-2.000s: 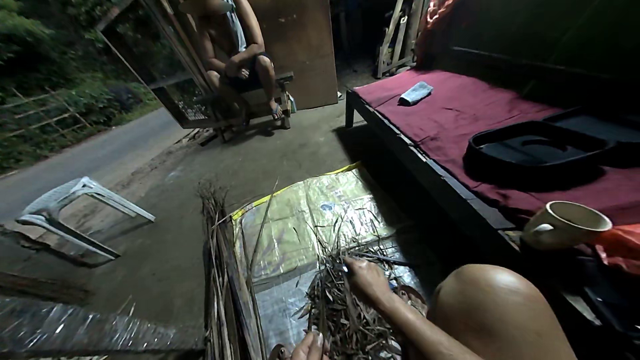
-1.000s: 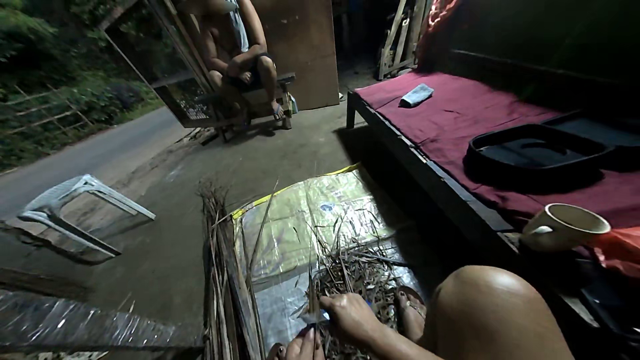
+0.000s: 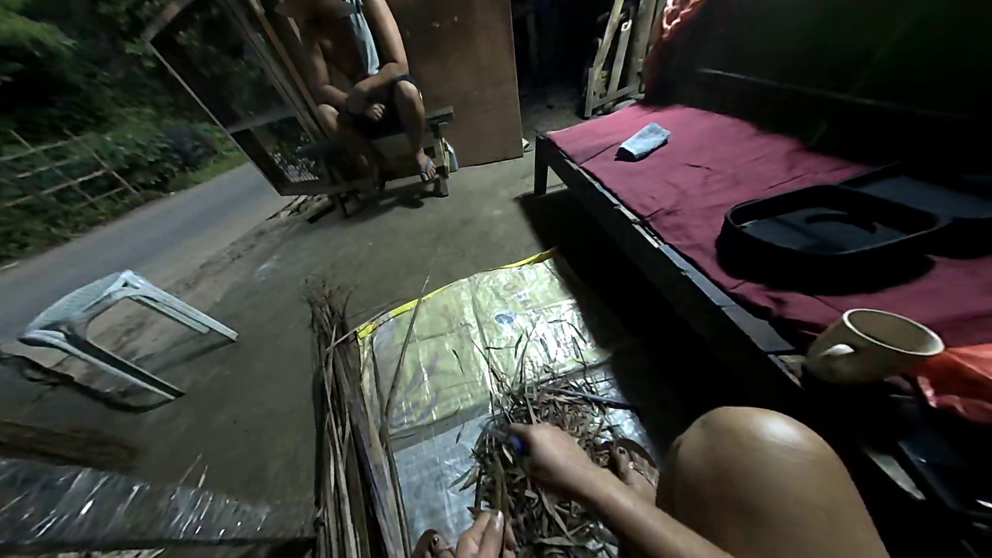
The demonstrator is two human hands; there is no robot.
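Observation:
My right hand point(image 3: 552, 457) is closed around a small tool with a blue handle point(image 3: 516, 443); the tool's working end is too blurred to name. Below and left of it, at the bottom edge, my left hand point(image 3: 484, 536) pinches a thin dry strip point(image 3: 498, 490) that runs up toward the tool. Under and around both hands lies a heap of dry plant shavings point(image 3: 542, 508) on a plastic sheet point(image 3: 434, 465). A bundle of long dry stalks point(image 3: 341, 434) lies along the sheet's left side.
My bare knee point(image 3: 767, 480) and feet are close by. A cloth-covered bench point(image 3: 697, 182) on the right bears a black case point(image 3: 833, 225); a mug point(image 3: 874, 345) stands near its corner. A plastic chair point(image 3: 116, 310) is at left. A person point(image 3: 372, 93) sits beyond on a small bench.
My right hand first moved down to my left hand, then back up and away from it over the heap. The seated person has stayed in place.

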